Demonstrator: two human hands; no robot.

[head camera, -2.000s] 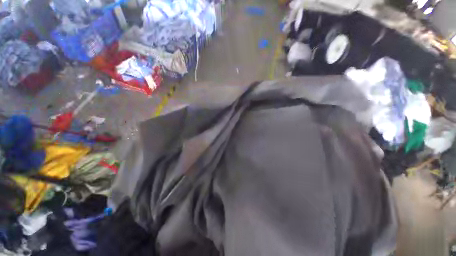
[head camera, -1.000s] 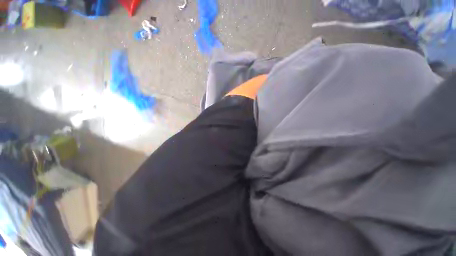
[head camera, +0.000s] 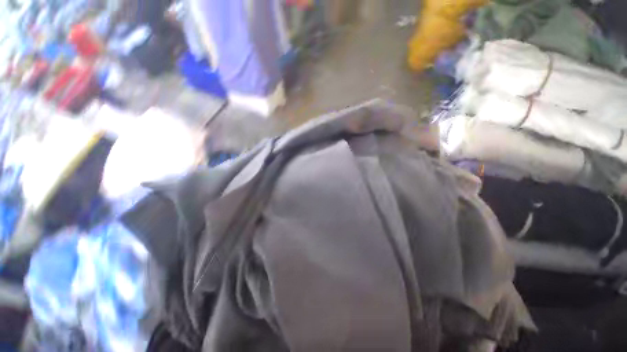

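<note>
A large armful of grey garment pieces (head camera: 337, 247) fills the lower middle of the view, close in front of me. Its pieces hang in loose overlapping folds, with a rolled or folded edge across the top. Neither my left hand nor my right hand can be made out; the cloth covers the area where they could be. The picture is blurred.
Tied white cloth bundles (head camera: 543, 103) and dark rolls or bundles lie at the right. Light-blue garments (head camera: 89, 282) are at the lower left. A yellow cloth (head camera: 440, 31) lies at the top beside a grey aisle (head camera: 371, 69). Red items (head camera: 72, 86) show at the upper left.
The view has swung from floor with blue scraps and a dark-clothed limb to an aisle between cloth piles. The grey bundle now sits centrally instead of at the right.
</note>
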